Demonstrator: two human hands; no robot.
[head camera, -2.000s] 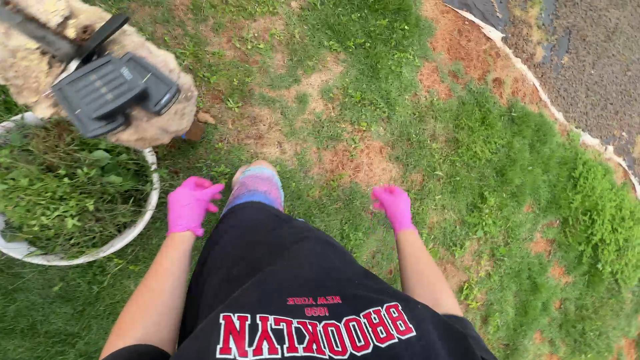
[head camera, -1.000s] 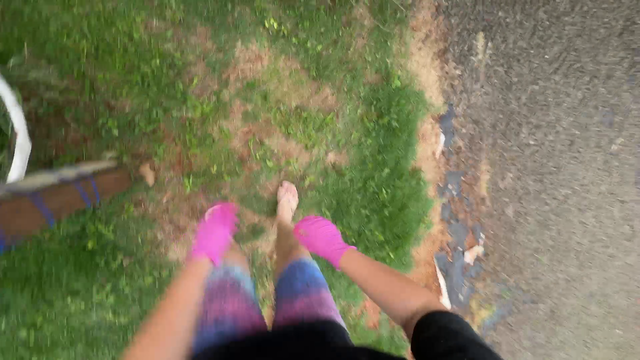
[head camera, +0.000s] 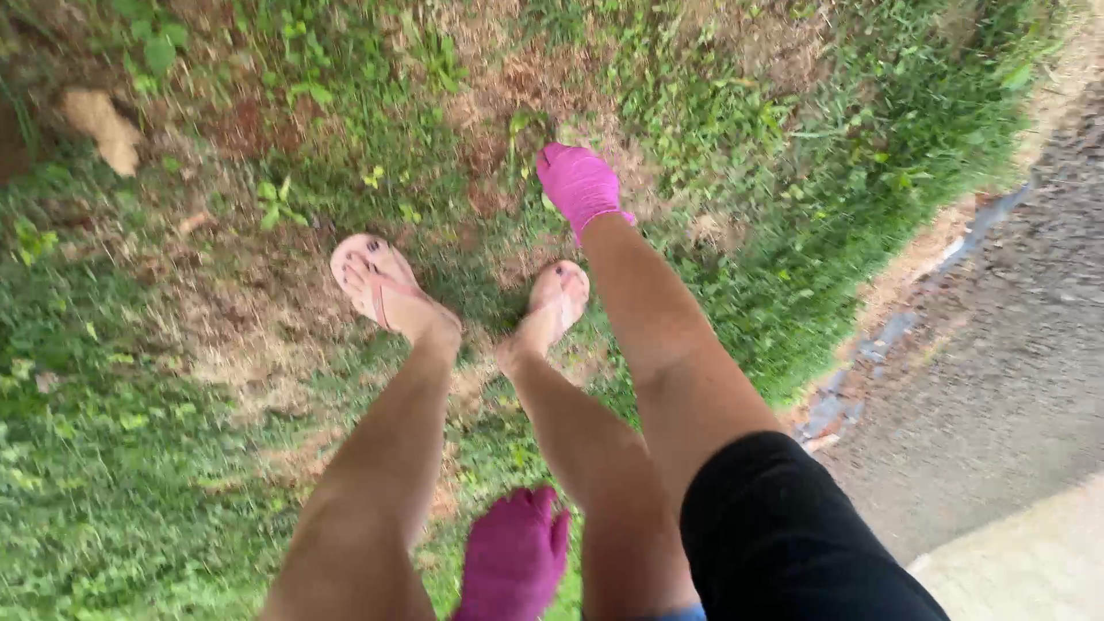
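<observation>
My right hand, in a pink glove, reaches down to the patchy grass beyond my right foot. Its fingers are curled at a small green weed; whether they grip it is hidden by the hand and blur. My left hand, also gloved in pink, hangs between my knees at the bottom of the view, its fingers loosely bent and partly hidden. Nothing shows in it. Both feet stand on the ground in pink flip-flops.
A tan stone or clod lies at the upper left. On the right, torn dark sheeting runs along the bare soil edge beside gravelly pavement. A pale slab fills the lower right corner.
The view has come much closer to the ground as I bend down. My right hand has gone from near my legs to the grass. The edging board seen earlier has left the view.
</observation>
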